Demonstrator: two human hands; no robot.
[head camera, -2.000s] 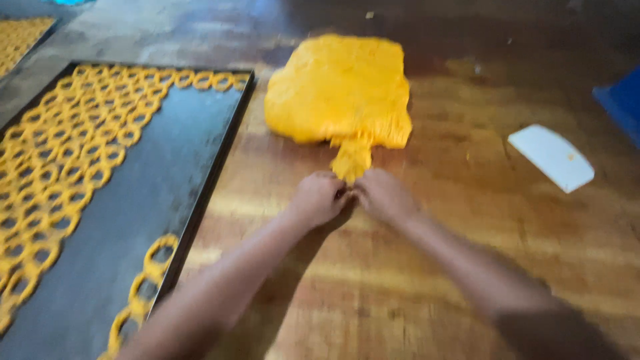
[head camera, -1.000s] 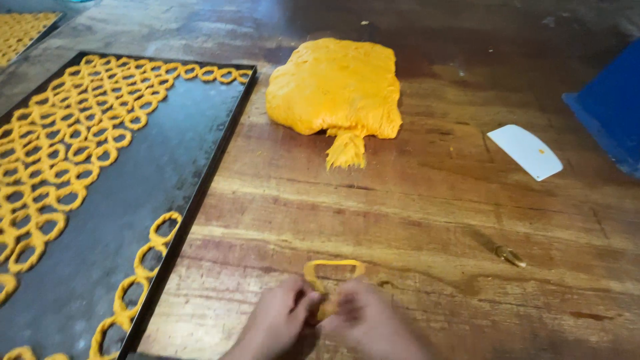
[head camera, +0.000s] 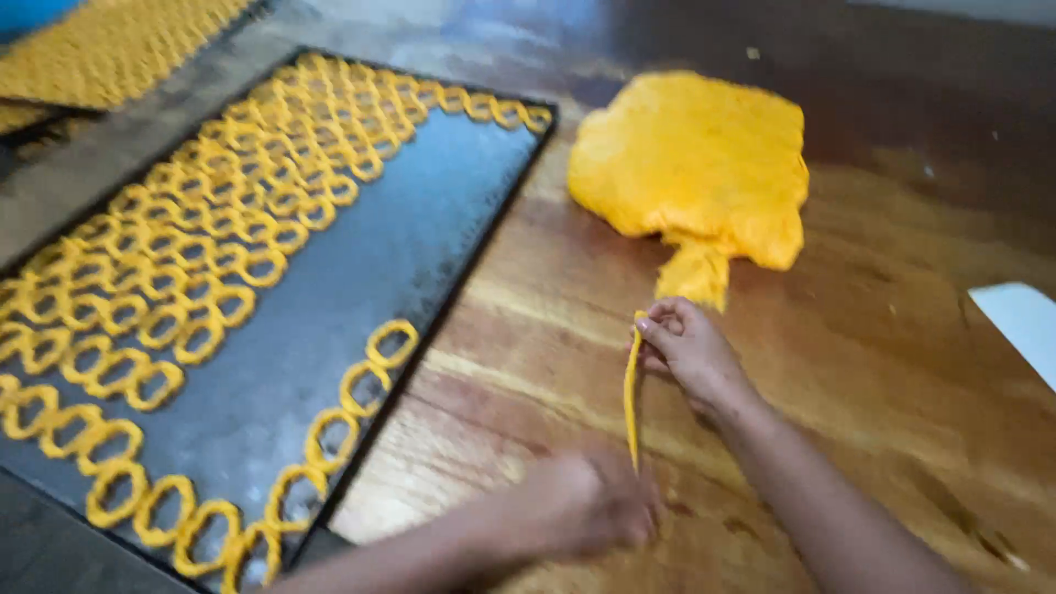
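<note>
A thin strip of yellow dough (head camera: 631, 396) hangs stretched between my two hands over the wooden table. Its upper end is pinched in the fingers of my right hand (head camera: 689, 351), just below the narrow tongue of a large yellow dough slab (head camera: 693, 165). At the strip's lower end is my left hand (head camera: 590, 499), blurred, with its fingers closed around that end. Left of both hands lies a dark metal baking tray (head camera: 363, 272) that holds linked rows of yellow dough rings (head camera: 198, 338), with more rings along its near right edge.
A white dough scraper (head camera: 1019, 322) lies at the right edge of view. Another tray with many yellow rings (head camera: 124, 49) stands at the upper left. Small crumbs dot the wooden table (head camera: 891, 355).
The small dough loop at my hands a second ago is no longer seen there; a straight strip is now between them. My right hand has moved up toward the slab. The view has shifted left.
</note>
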